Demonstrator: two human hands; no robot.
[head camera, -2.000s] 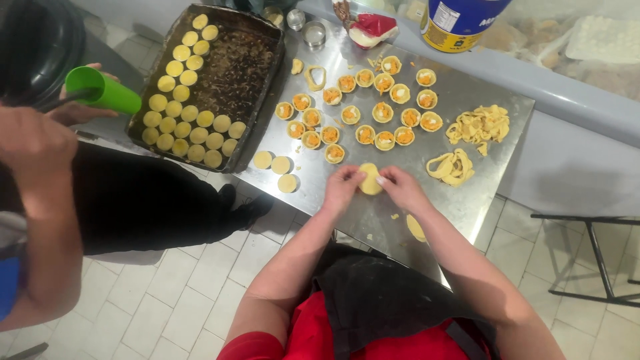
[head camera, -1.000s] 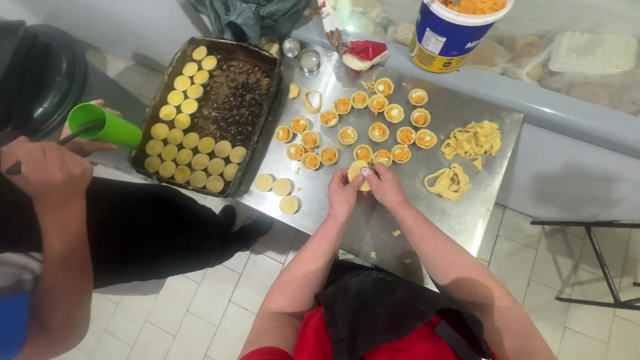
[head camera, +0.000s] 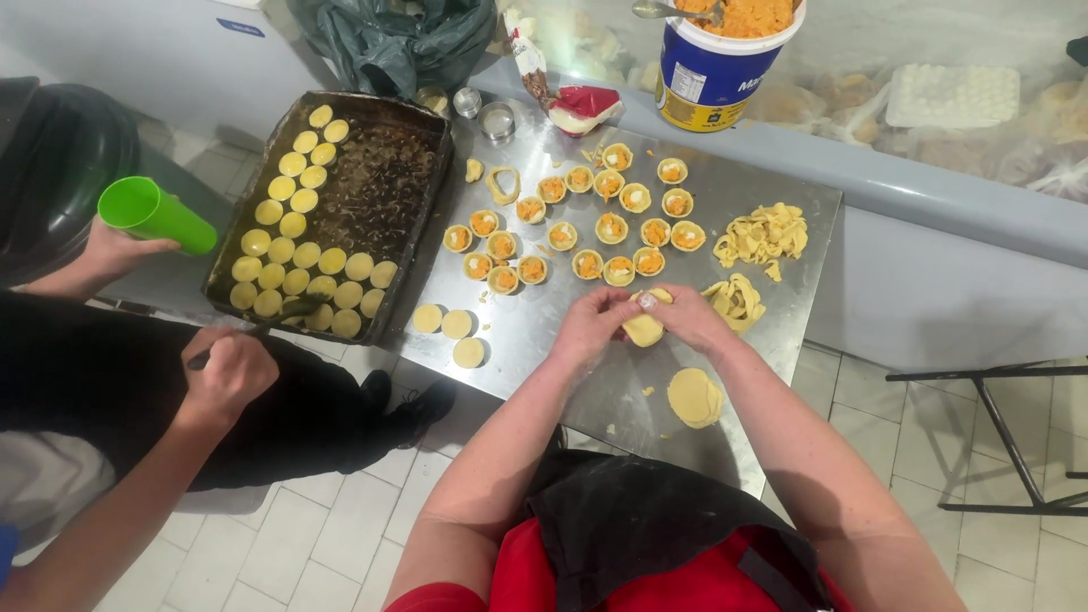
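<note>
Both my left hand (head camera: 600, 321) and my right hand (head camera: 685, 316) grip a dough disc (head camera: 644, 330) between the fingers, above the steel table. Something small and pale shows by my thumb on the dough. Beyond my hands stand several small dough cups with orange filling (head camera: 610, 228), some with a white piece on top. Flat dough rounds (head camera: 695, 398) lie near my right forearm. Dough scraps (head camera: 763, 236) and a second heap of dough strips (head camera: 734, 303) are to the right of the cups. Three small closed pies (head camera: 457, 324) sit left of my hands.
At left, a co-worker's hand (head camera: 229, 374) moves a brush (head camera: 297, 309) over pies in a dark baking tray (head camera: 387, 280); the other holds a green cup (head camera: 157, 214). Behind the table are a bucket of orange filling (head camera: 718, 68), a red-and-white bag (head camera: 582, 109) and metal ring cutters (head camera: 495, 121).
The co-worker's brush has come from the green cup down onto the pies in the tray. My hands stay together on dough near the cups.
</note>
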